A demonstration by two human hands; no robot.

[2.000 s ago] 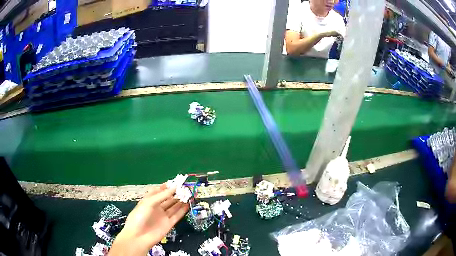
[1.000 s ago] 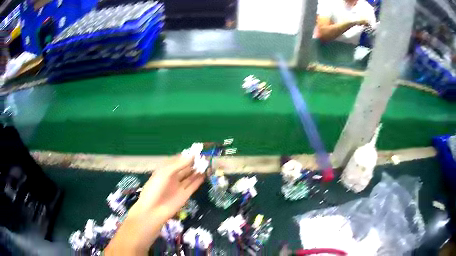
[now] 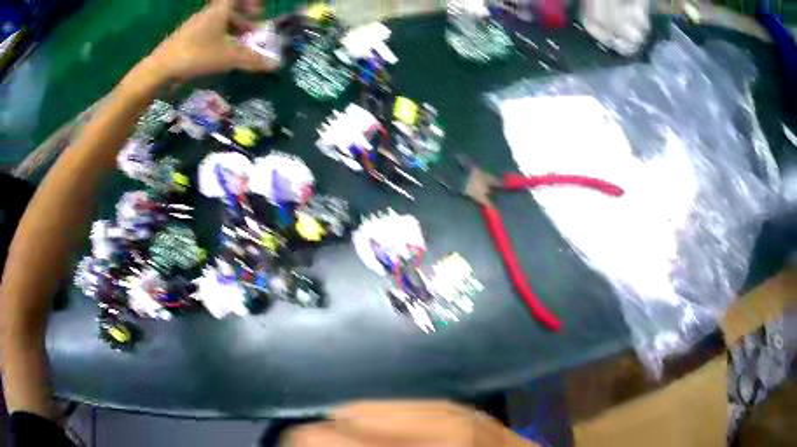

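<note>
My left hand [image 3: 205, 39] is at the upper left, blurred, with its fingers around a white plastic housing [image 3: 262, 41] of a wired board assembly. My right hand [image 3: 393, 423] is blurred and cut off by the bottom edge, so its fingers are hidden. Several wired board assemblies [image 3: 389, 244] with white housings, green boards, yellow blocks and blue and red wires lie on the dark green bench. Red-handled cutters [image 3: 479, 185] lie open on the bench between the assemblies and the clear bag.
A clear plastic bag [image 3: 730, 175] with a white heap [image 3: 568, 140] lies at the right. The white bottle's base [image 3: 616, 22] shows at the top right. A cardboard box [image 3: 660, 406] is below the bench's front edge [image 3: 218, 410]. The brighter belt [image 3: 96, 61] is at the upper left.
The view has tilted down and shows more of the bench. The red-handled cutters are now fully in view. My right hand has come into view at the bottom. My left hand still holds the white housing.
</note>
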